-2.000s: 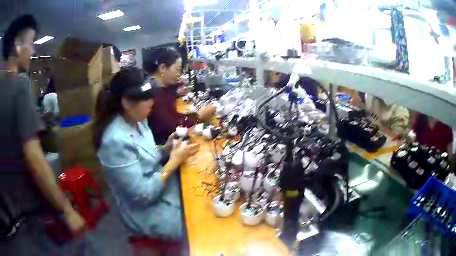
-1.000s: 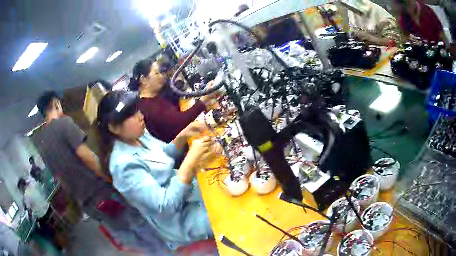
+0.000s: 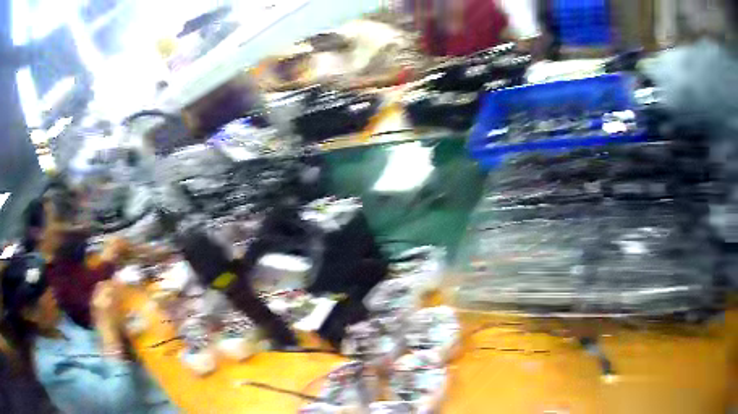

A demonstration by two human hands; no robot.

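Neither of my hands is in the picture. The frame is strongly blurred. Several white camera housings (image 3: pixel 433 331) with wires stand bunched on the yellow-orange bench at the lower middle. The black electric screwdriver (image 3: pixel 231 279) hangs tilted left of them. The dark screw feeder (image 3: pixel 348 263) stands just behind the housings. A dark wired piece (image 3: pixel 597 357) lies on the bench at the lower right.
Stacked clear plastic trays (image 3: pixel 583 242) fill the right side, with the blue parts bin (image 3: pixel 558 113) behind. A green mat (image 3: pixel 388 190) lies mid-frame. Black assemblies (image 3: pixel 336 113) stand beyond it. Seated workers show at the left edge; others sit across the bench.
The view has swung right. The neighbouring worker, screwdriver and feeder have shifted left in the picture. The trays and blue bin now show more fully, and the standing person is out of view.
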